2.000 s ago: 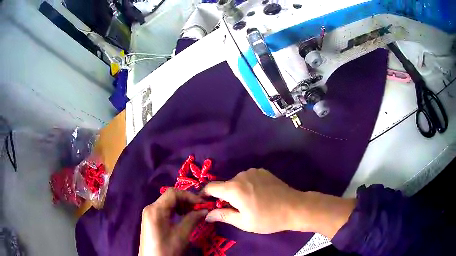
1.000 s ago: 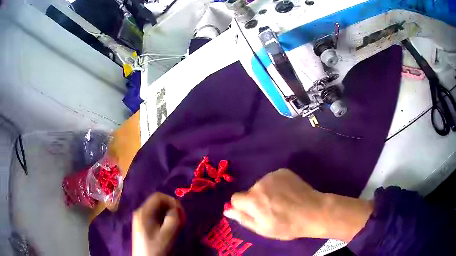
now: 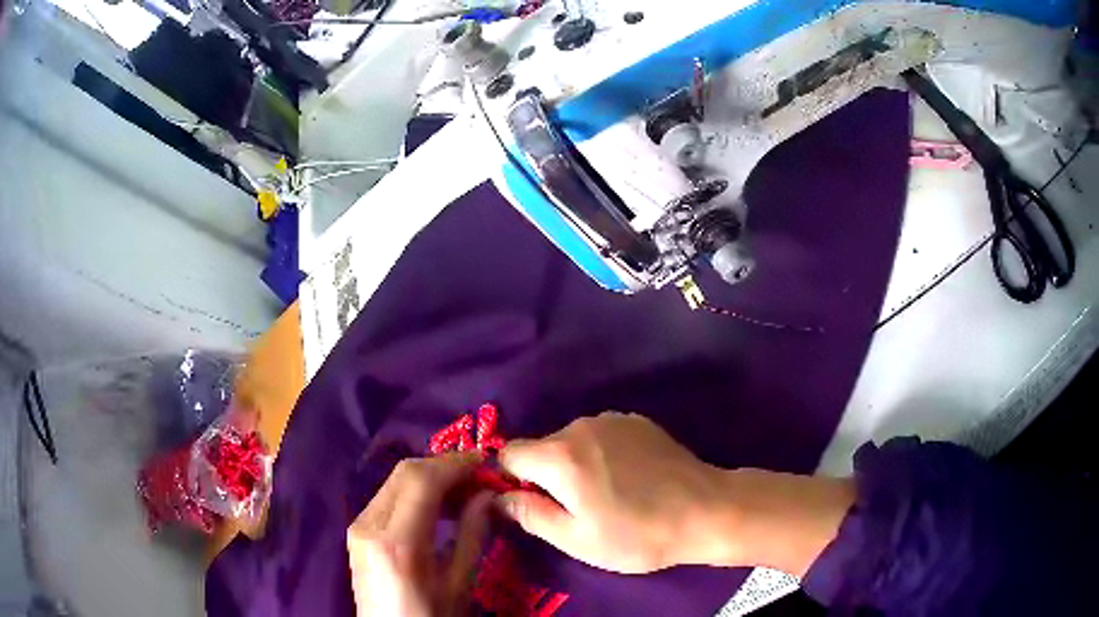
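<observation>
The dark purple garment panel (image 3: 579,362) lies over the machine table and under the machine head. Red frog fasteners (image 3: 468,432) lie on it just beyond my fingertips. My left hand (image 3: 416,524) and my right hand (image 3: 615,488) meet over the panel, fingertips close together on a red fastener that is mostly hidden between them. A flat red embroidered motif (image 3: 518,588) shows partly below my hands. The presser foot and needle (image 3: 691,291) are above the panel, beyond my hands, with a thin thread trailing right.
The white sewing machine with a blue stripe (image 3: 603,157) stands at the top. Black-handled shears (image 3: 1024,235) lie at the right beside a small pink-red tool (image 3: 940,153). A clear bag of red fasteners (image 3: 231,470) sits at the left on the wooden edge (image 3: 283,368).
One second ago my hands were apart; now they have come together at the fasteners. The red pieces beyond them are partly covered. The camera view has shifted slightly.
</observation>
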